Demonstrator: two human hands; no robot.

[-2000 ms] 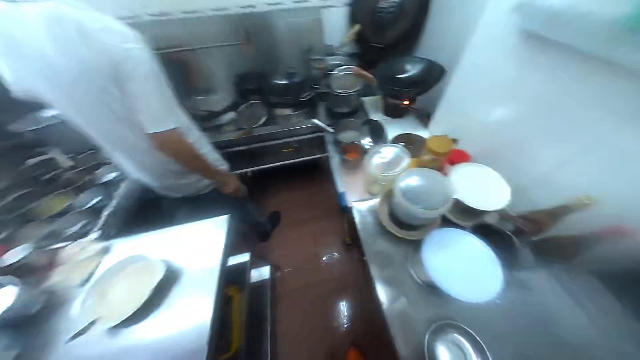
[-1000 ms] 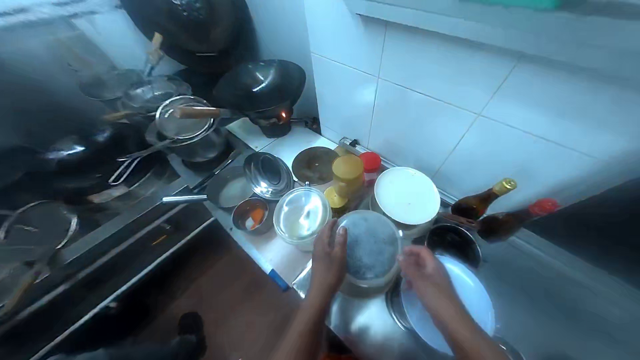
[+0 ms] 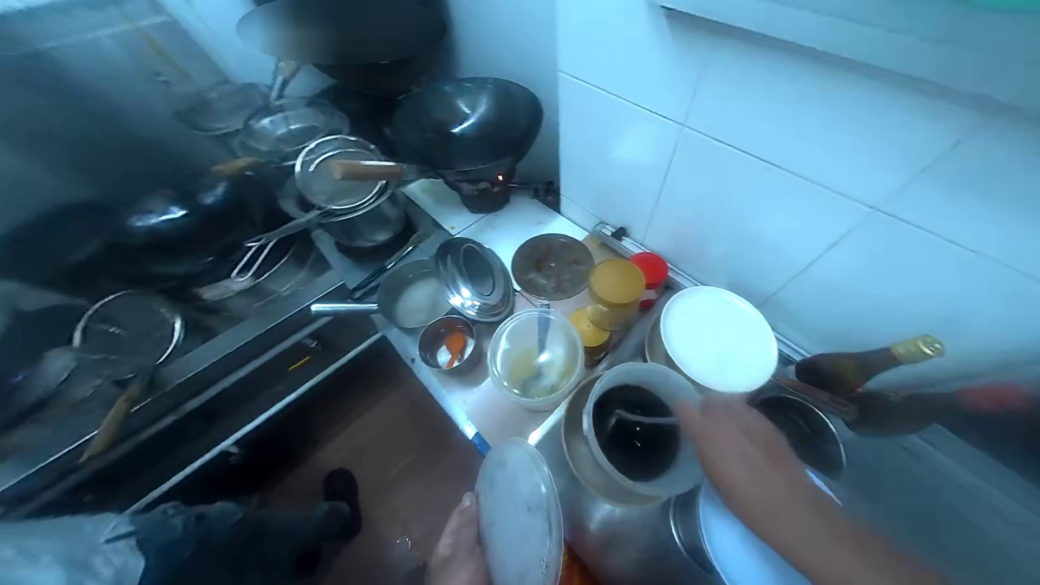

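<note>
My left hand (image 3: 461,546), low in the view, holds a translucent plastic lid (image 3: 520,512) tilted on edge. Just to the right of that lid, a white plastic tub (image 3: 686,479) stands uncovered with dark liquid inside and a metal utensil (image 3: 646,418) in it. My right hand (image 3: 727,435) is blurred at the tub's right rim, by the end of the utensil's handle; whether its fingers grip the handle cannot be told. Behind the tub sits a clear plastic container (image 3: 505,366) with pale yellowish contents and a spoon.
A white-lidded container (image 3: 719,337), dark bottles (image 3: 845,367), yellow-lidded jars (image 3: 616,284) and a small metal bowl (image 3: 448,345) crowd the counter. A wok (image 3: 467,122) rests over a small burner with a glow. Strainers (image 3: 340,175) lie at the left range. A person's shoe (image 3: 342,491) shows on the floor.
The lid was on the tub between both hands; now my left hand holds it off to the left, and the dark liquid shows. The view has swung right from the aisle since the first frame.
</note>
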